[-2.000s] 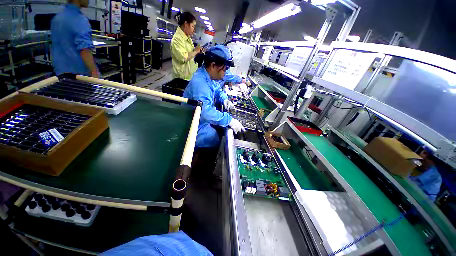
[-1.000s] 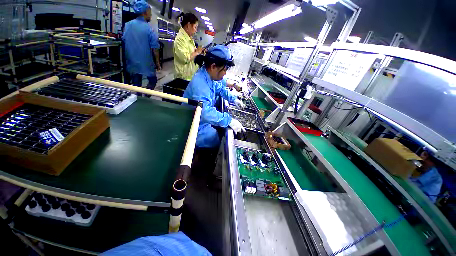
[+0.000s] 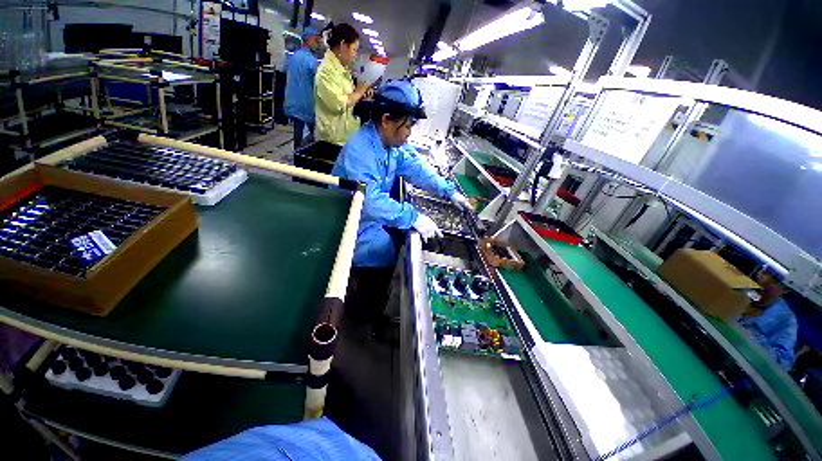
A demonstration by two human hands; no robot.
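Observation:
Neither of my hands is in view; only a blue sleeve or clothing [image 3: 284, 443] shows at the bottom edge. A green circuit board [image 3: 469, 311] lies on the conveyor track [image 3: 491, 405] in front of me. Black cylinders [image 3: 461, 283] stand in a row across its far part. A copper-coloured coil [image 3: 489, 339] and grey-white blocks [image 3: 451, 340] sit at its near end. The coiled blue cord [image 3: 662, 421] runs across the lower right.
A cart [image 3: 261, 261] at left holds a cardboard box [image 3: 99, 288] of long parts and a tray [image 3: 221, 187]; a white tray of black cylinders [image 3: 113, 383] sits below. A gloved worker [image 3: 374, 180] sits along the line. Others stand behind. A small carton [image 3: 502, 255] is beside the track.
The blue-clothed person in the background has walked farther away. The seated worker's far hand has moved right, toward the track's far side. The circuit board has not visibly moved.

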